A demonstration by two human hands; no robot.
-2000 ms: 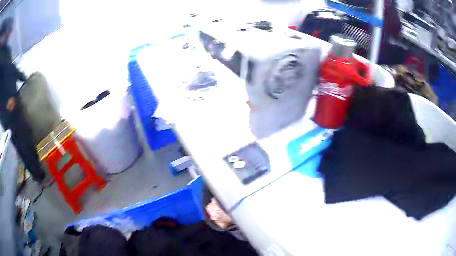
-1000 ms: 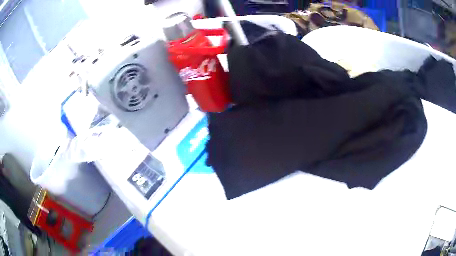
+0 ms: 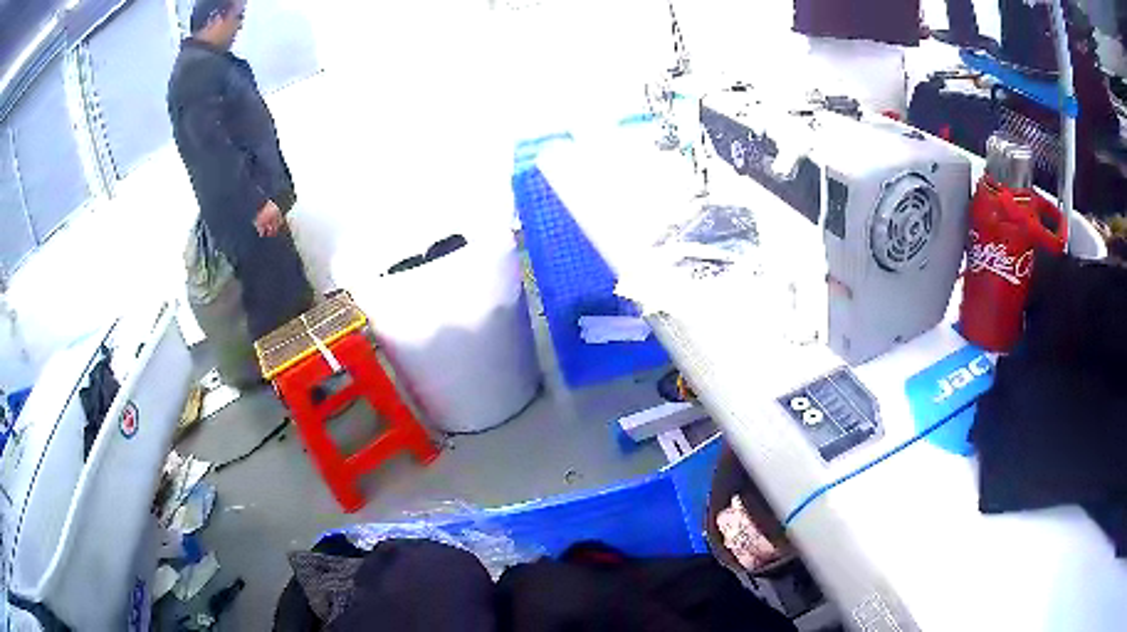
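Observation:
No hand of mine shows in the head view. Nearest in front of me, dark cloth [image 3: 494, 590] lies at the bottom edge, in and over a blue crate [image 3: 593, 516]. A white machine table [image 3: 729, 395] runs along the right side. On it stands a sewing machine [image 3: 884, 241] with a round vent, and a dark control panel [image 3: 831, 411] is set in the table. A black garment piece [image 3: 1051, 407] lies at the right edge, beside a red bottle [image 3: 999, 266] with a metal top.
A red stool [image 3: 352, 414] and a white tub [image 3: 464, 340] stand on the floor ahead. A person [image 3: 241, 161] in dark clothes stands behind them. A large white bin [image 3: 80, 469] is at the left, with scraps [image 3: 185, 506] beside it. A blue panel [image 3: 575, 284] stands beyond the table's edge.
The view has swung left from the black cloth on the table, which now sits at the right edge. The stool, tub, blue crate and person are in fuller view.

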